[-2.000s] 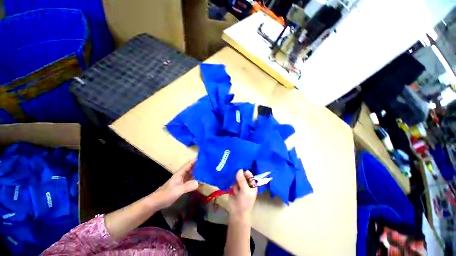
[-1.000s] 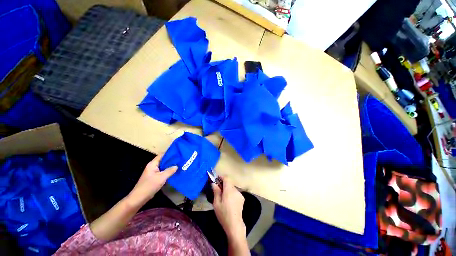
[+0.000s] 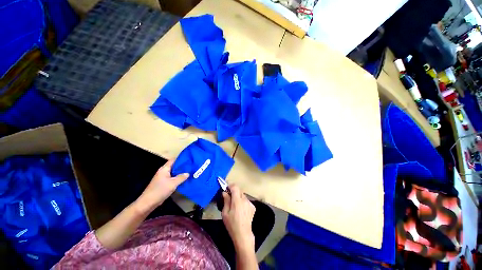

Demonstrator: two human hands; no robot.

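A bright blue fabric panel [image 3: 196, 163] with a white logo is held at the table's front edge. My left hand [image 3: 164, 184] pinches its left side, thumb on top. My right hand [image 3: 237, 208] holds small thread snips [image 3: 224, 184], their silver tips at the panel's lower right part. Whether the blades touch a thread is too small to tell. A loose pile of blue panels [image 3: 275, 118] lies on the tan table [image 3: 343, 184], one logo showing.
An open carton [image 3: 78, 179] of blue panels stands at the left. A dark grid-surfaced crate [image 3: 100, 52] is beyond it. A small black object [image 3: 271, 69] lies behind the pile. Thread cones [image 3: 415, 93] and camouflage fabric [image 3: 430, 219] are at the right.
The panel has come off the front of the pile and is nearer to me, held by my left hand. The snips have moved to the panel's lower right. The view has shifted too.
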